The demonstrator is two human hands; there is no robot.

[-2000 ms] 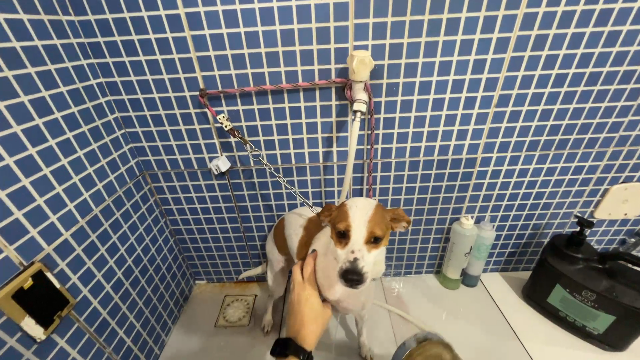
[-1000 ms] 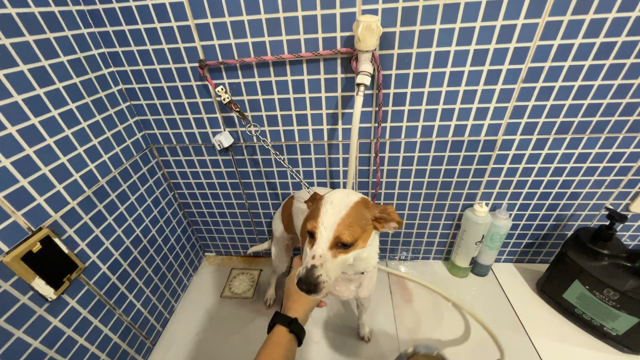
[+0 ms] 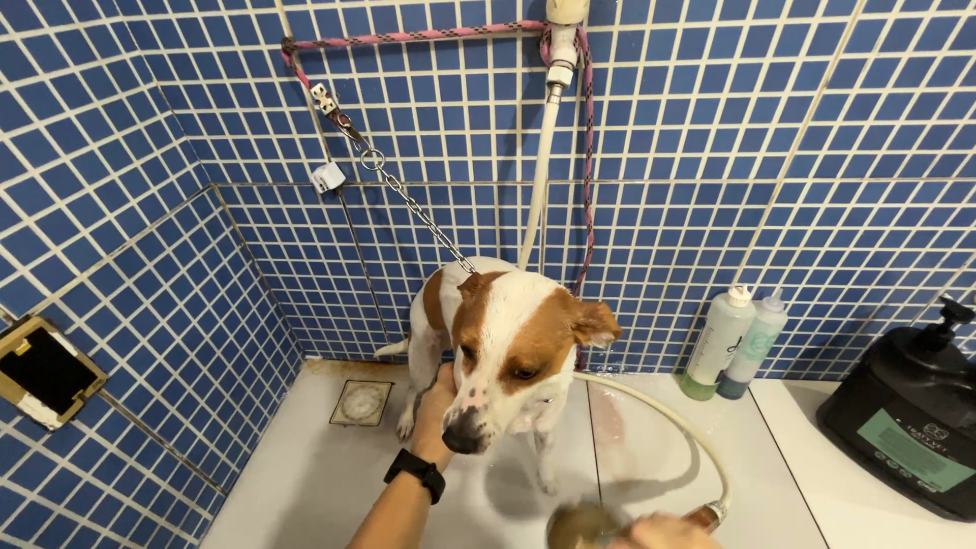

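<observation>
A white and brown dog [image 3: 518, 335] stands on the pale tiled floor with its head lowered. A metal chain [image 3: 427, 217] runs from its neck up to a pink rope [image 3: 427, 35] on the wall. My left hand [image 3: 438, 404], with a black watch on the wrist, reaches beside the dog's muzzle to its chest or neck; its fingers are hidden behind the head. At the bottom edge my right hand [image 3: 659, 531], blurred and partly cut off, is closed around the handle of a shower head [image 3: 583, 524], whose cream hose [image 3: 686, 423] curves back past the dog.
Two squeeze bottles [image 3: 717, 343] [image 3: 755, 347] stand against the blue tiled wall. A large black pump bottle [image 3: 907, 412] stands at the right. A floor drain [image 3: 361, 402] lies behind the dog at left. A wall tap [image 3: 563, 46] holds the hose, and a framed box [image 3: 49, 372] is on the left wall.
The dog's head has turned and dipped from facing forward. My left hand, earlier with its fingers visible at the dog's neck, is now partly behind the muzzle. My right hand has come into view.
</observation>
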